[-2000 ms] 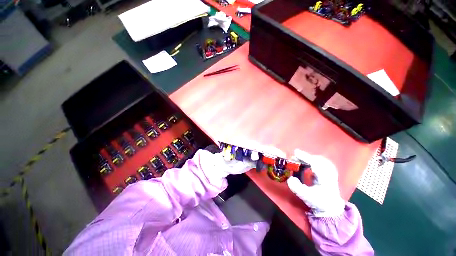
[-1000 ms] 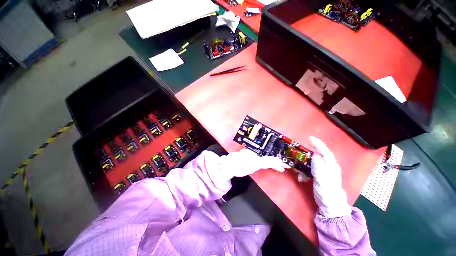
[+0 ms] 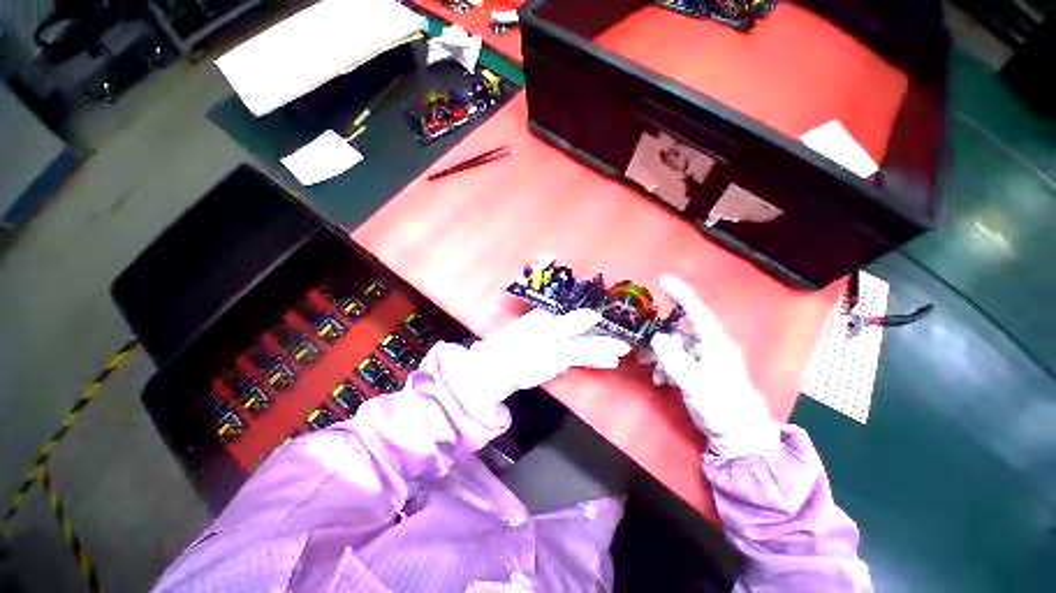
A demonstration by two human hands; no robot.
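A circuit board [image 3: 596, 304] is above the red bench mat [image 3: 440, 243], component side up, with yellow parts at its left end and a round yellow-green and red inductor near its right end. My left hand [image 3: 556, 348], in a white glove, holds the board along its near edge. My right hand [image 3: 701, 359], also gloved, is at the board's right end, thumb and fingers around the corner. The fingertips under the board are hidden.
A low black tray [image 3: 174, 382] with rows of boards lies left. A large black bin [image 3: 718, 139] stands beyond the mat. Tweezers [image 3: 471, 162] lie on the mat. A loose board [image 3: 452, 110] and paper slip [image 3: 322, 158] lie beyond. Side cutters [image 3: 889, 316] lie right on a dotted sheet [image 3: 843, 365].
The board was on edge, then tipped flatter with its component face showing; now it is tilted differently, its parts seen more from the side. The whole view has shifted slightly.
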